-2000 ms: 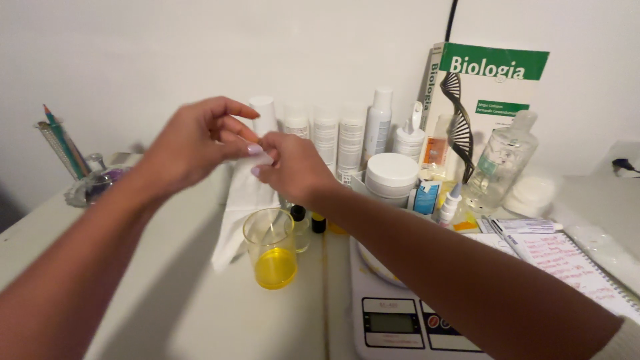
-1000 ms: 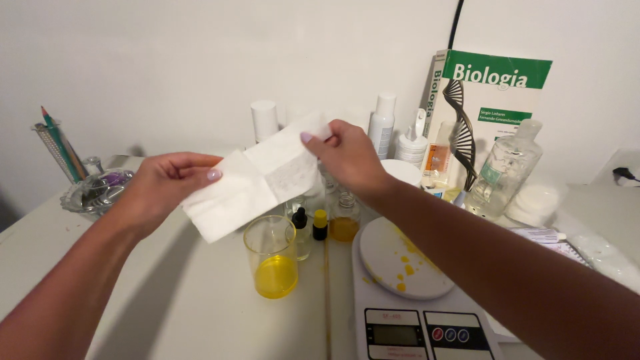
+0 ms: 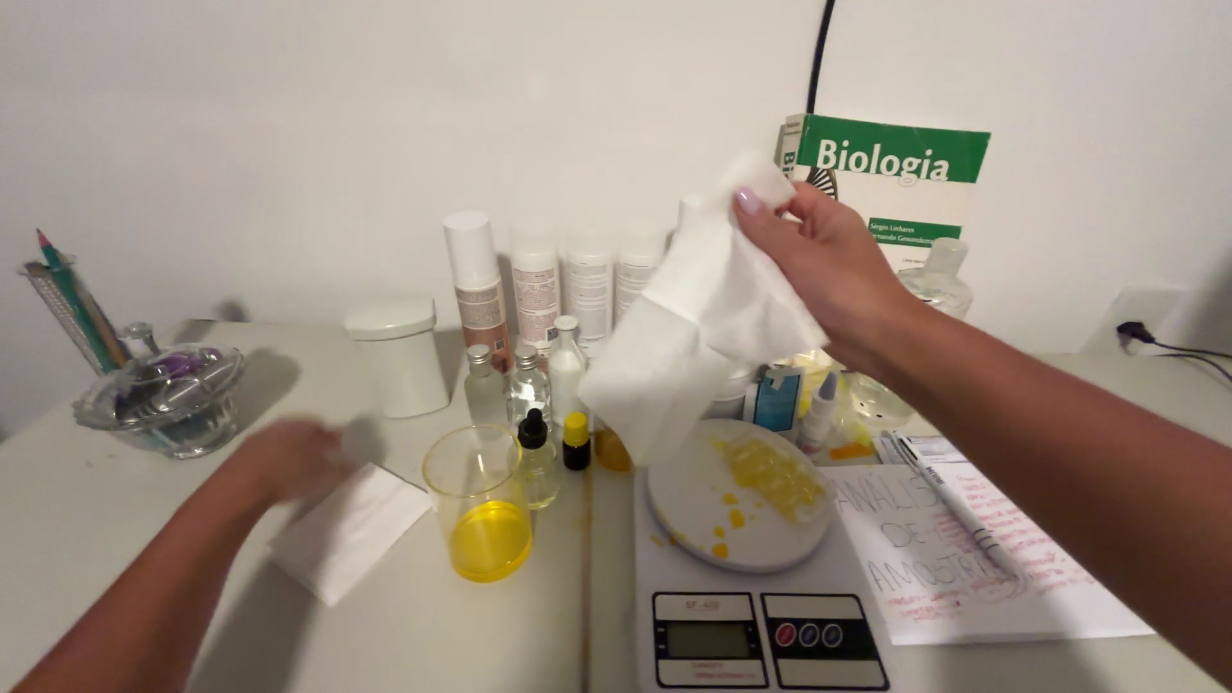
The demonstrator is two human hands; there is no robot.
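My right hand [image 3: 818,250] holds up an unfolded white paper napkin [image 3: 693,327] between thumb and fingers, above the plate of the kitchen scale. My left hand [image 3: 298,457], blurred, is low over the table beside a folded white paper napkin [image 3: 351,529]; whether it touches the napkin is unclear. A clear beaker [image 3: 489,539] with yellow liquid stands right of the folded napkin. The white digital kitchen scale [image 3: 756,577] has yellow liquid smeared and dripped over its round plate [image 3: 674,500].
Behind the beaker stand small glass bottles [image 3: 527,385], a dropper bottle [image 3: 539,472] and several white bottles [image 3: 478,289]. A lidded white jar [image 3: 397,356] and a glass bowl [image 3: 168,399] are at left. Right are a notebook [image 3: 1068,597], a pen [image 3: 962,510] and a standing book [image 3: 895,144].
A second ago both hands held paper napkin above the beaker. My left hand has since moved down, and a folded napkin now lies on the table. The paper in my right hand hangs over the scale.
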